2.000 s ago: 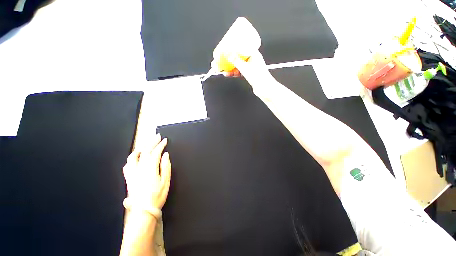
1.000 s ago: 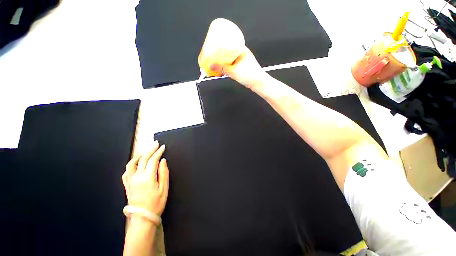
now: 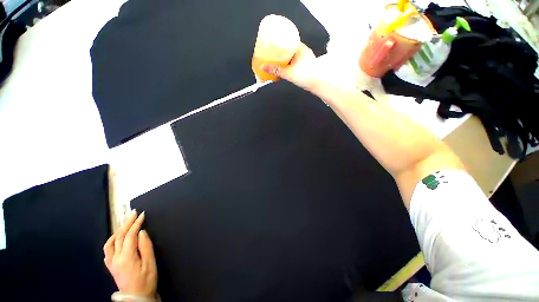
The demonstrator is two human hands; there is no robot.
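A large black notched panel (image 3: 266,189) lies flat in front of me. My right hand (image 3: 289,68) holds a translucent glue bottle (image 3: 276,41) with orange contents, tip down at the panel's far edge. The nozzle tip is small and pale against the edge. A thin line runs along the far edge to the left of the bottle. My left hand (image 3: 131,259) lies flat near the panel's left edge, fingers slightly apart, holding nothing.
A curved-top black panel (image 3: 195,59) lies beyond the working panel. A black notched panel (image 3: 59,236) lies at left. At the upper right are a reddish-orange pot (image 3: 384,56), a white-and-green container (image 3: 427,62) and tangled black strips (image 3: 490,76). A yellow strip (image 3: 402,272) shows at the near edge.
The bottle in my right hand has moved rightward along the panel's far edge, away from the notch corner. The view has turned and shifted right. My left hand stays by the panel's left edge.
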